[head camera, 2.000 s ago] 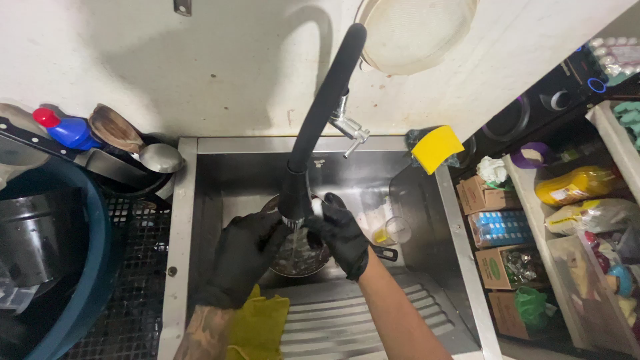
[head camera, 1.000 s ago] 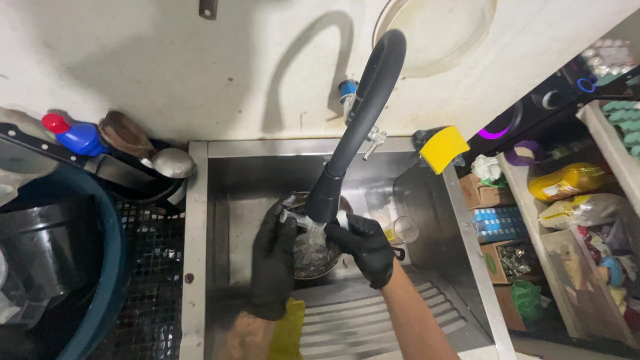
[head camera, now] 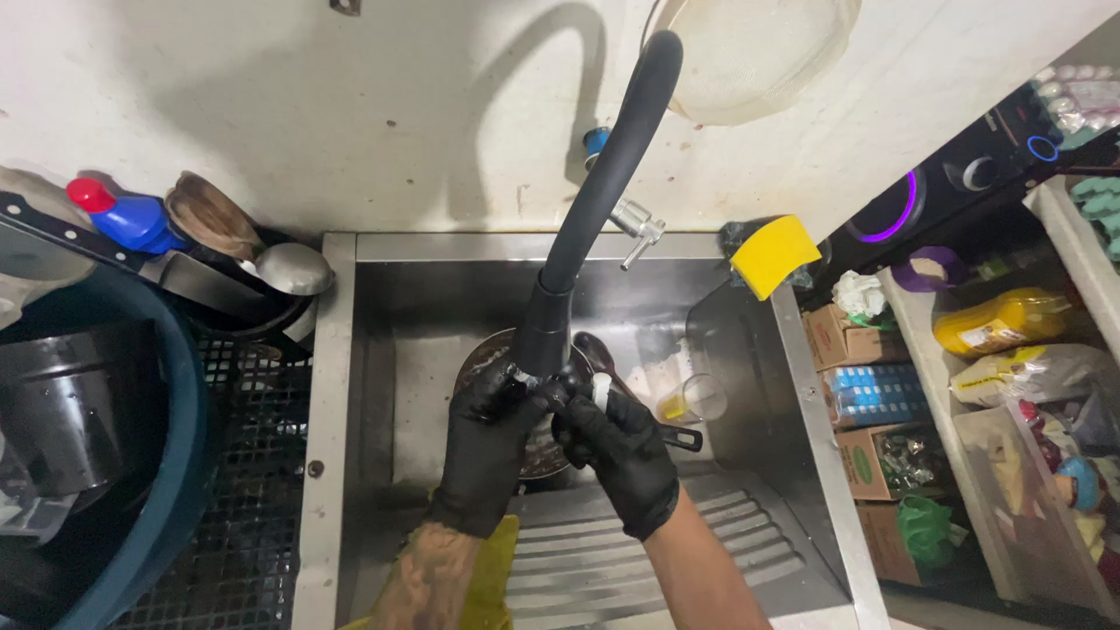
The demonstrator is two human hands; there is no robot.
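Observation:
Both hands wear black gloves and meet under the black faucet spout (head camera: 547,337), over a stainless steel sink (head camera: 647,297). My left hand (head camera: 494,446) is curled at the spout's mouth; what it grips is hidden. My right hand (head camera: 617,446) is closed around a small white object (head camera: 601,391), only partly visible between the fingers. Below the hands lies a round dark pan (head camera: 544,459), partly covered by them, with a black handle (head camera: 678,436) on the right. A clear cup (head camera: 703,398) with something yellow lies beside it. A yellow cloth (head camera: 490,577) hangs under my left forearm.
A yellow sponge (head camera: 774,255) sits at the sink's back right corner. At left stand a blue tub (head camera: 188,437) with black containers, a ladle (head camera: 296,269) and a blue bottle with a red cap (head camera: 131,219). Shelves with boxes (head camera: 844,337) and bags are at right. A strainer (head camera: 752,52) hangs on the wall.
Both hands stay together under the spout, their fingers shifted. The clear material seen between them one second ago is no longer plainly visible. The view has shifted slightly.

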